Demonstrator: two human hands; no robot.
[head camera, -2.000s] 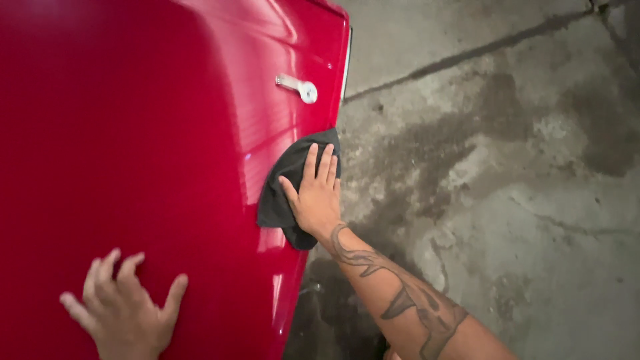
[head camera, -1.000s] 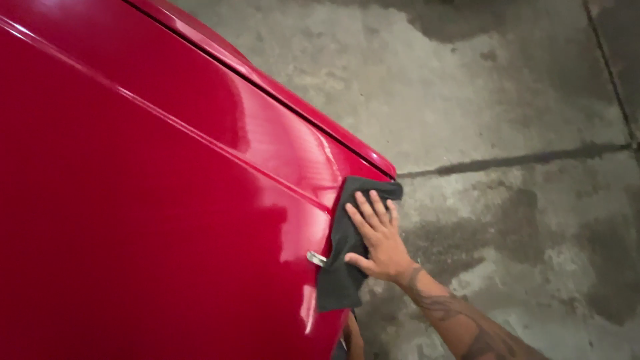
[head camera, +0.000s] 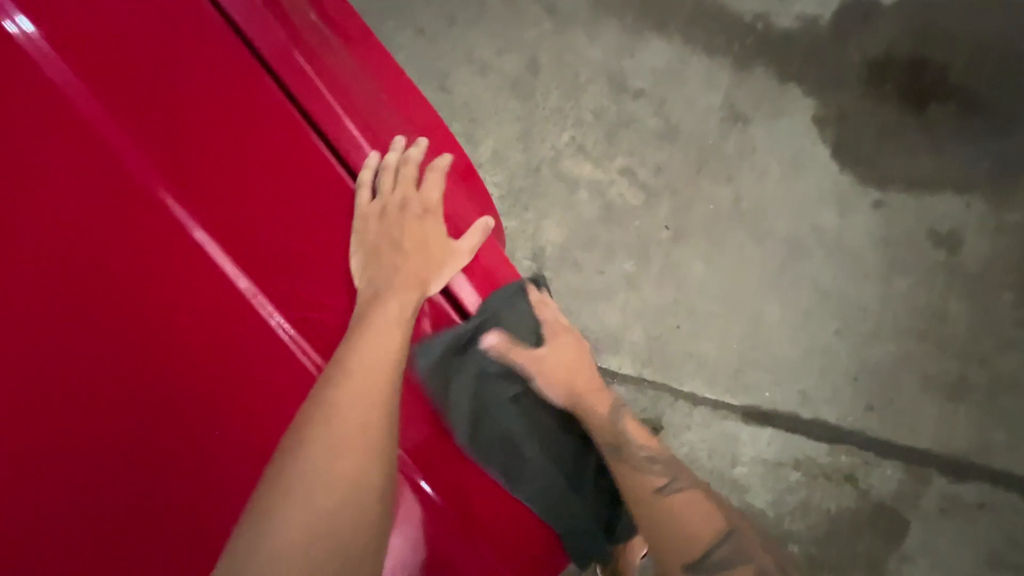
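A glossy red car body panel (head camera: 160, 336) fills the left of the head view, with a raised crease and a dark seam (head camera: 280, 92) near its outer edge. Over that seam lies my left hand (head camera: 408, 224), palm down with its fingers spread, holding nothing. Lower right, my right hand (head camera: 552, 356) presses a dark grey cloth (head camera: 512, 424) against the panel's edge. The cloth drapes down along the edge below that hand, which is slightly blurred.
Beyond the car's edge is a concrete floor (head camera: 720, 264) with dark, wet-looking stains. A dark joint line (head camera: 800, 424) crosses it at the lower right.
My left hand, out of view a second ago, now rests on the panel. The cloth and my right hand have moved along the car's edge. The silver handle seen before is no longer visible. The view has shifted.
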